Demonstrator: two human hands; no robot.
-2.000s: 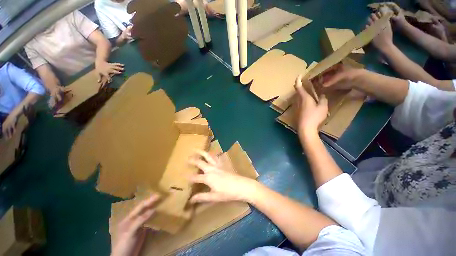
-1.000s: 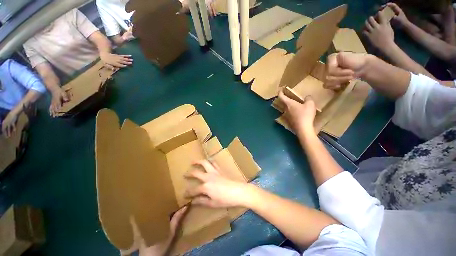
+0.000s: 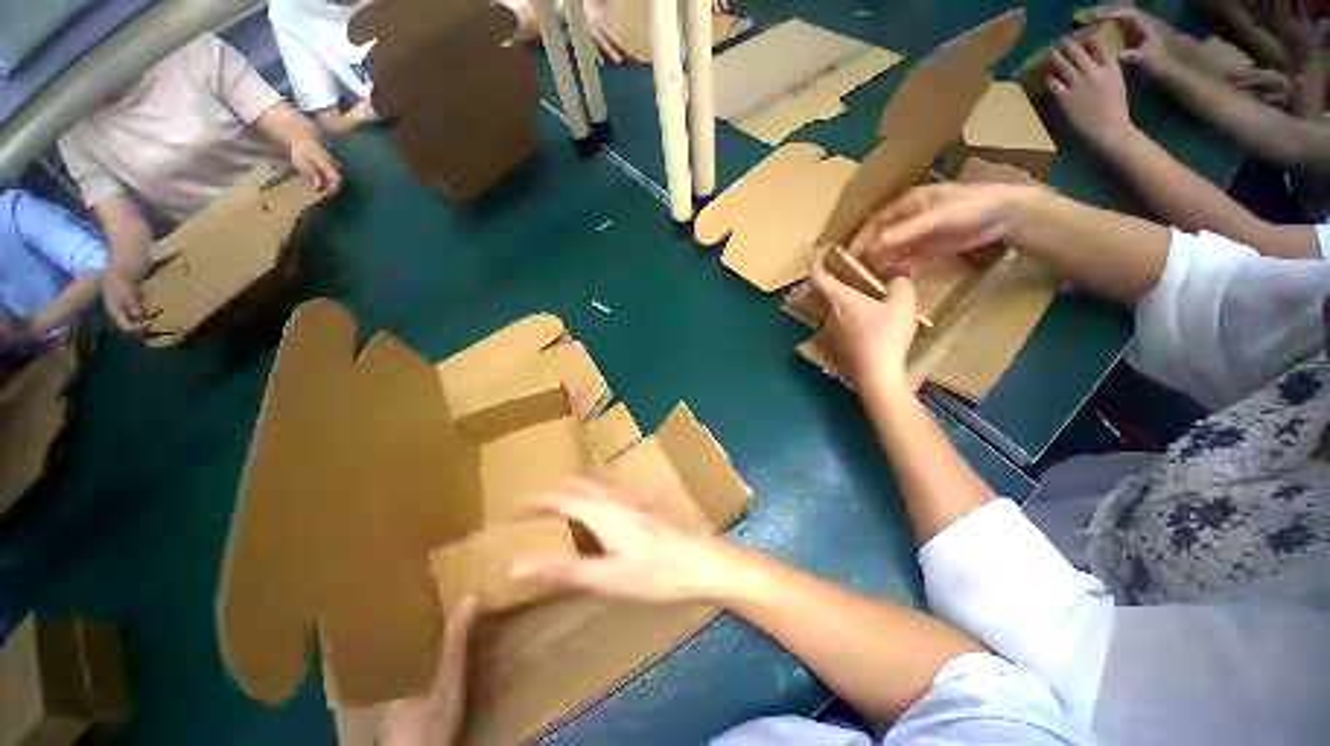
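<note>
The box being folded [image 3: 518, 459] lies open before me, its lid [image 3: 358, 510] tilted up on the left. The far side wall stands raised. The near side panel [image 3: 503, 568] is raised and leans inward over the base. My right hand [image 3: 627, 542] is slightly blurred, fingers spread, fingertips at this panel. My left hand [image 3: 438, 685] is at the near end, thumb up against the panel's outer side; its lower part is cut off or hidden by card. Flat blanks [image 3: 627, 641] lie under the box.
Pale upright legs [image 3: 671, 117] stand on the green tabletop [image 3: 584, 241]. At right, a neighbour's hands [image 3: 875, 321] fold another box. At upper left a person holds a box [image 3: 234, 262]. A brown card piece [image 3: 452, 102] stands at the back. A closed box [image 3: 66, 678] sits lower left.
The near side panel now shows raised and angled inward by my hands. The lid leans further left. My left hand has moved left and down. The neighbour's hands at right have come together.
</note>
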